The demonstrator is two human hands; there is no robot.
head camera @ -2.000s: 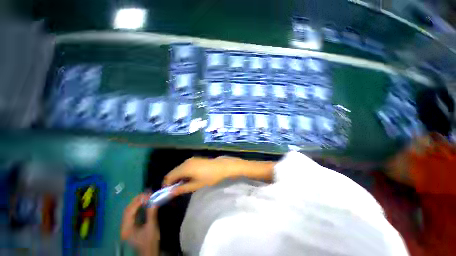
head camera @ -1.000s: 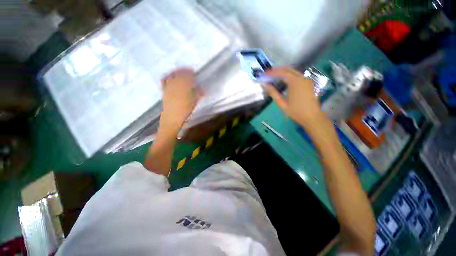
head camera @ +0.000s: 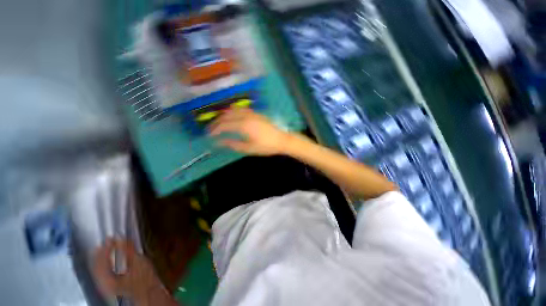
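Observation:
A pale phone housing [head camera: 200, 45] sits in the orange fixture [head camera: 208, 72] of the press. In front is a blue control panel [head camera: 193, 127] with two yellow arrows. My right hand [head camera: 248, 131] is over the panel's front edge, partly hiding it, with fingers spread and nothing seen in them. My left hand [head camera: 129, 272] is blurred at the lower left, beside the stacked pale trays [head camera: 111, 194]. A small pale strip shows at its fingers; whether it is held cannot be told. Another blue-white housing [head camera: 46, 232] lies on the tray stack to its left.
Thin tweezers [head camera: 188, 165] lie on the green bench [head camera: 164, 152]. A grid of black stickers [head camera: 140, 94] is left of the press. Trays of housings [head camera: 359, 140] lie along the dark-green conveyor [head camera: 419, 89] at the right.
The view has turned towards the press and conveyor. My right hand has left the housing at the tray stack and is now at the control panel. My left hand remains by the stack.

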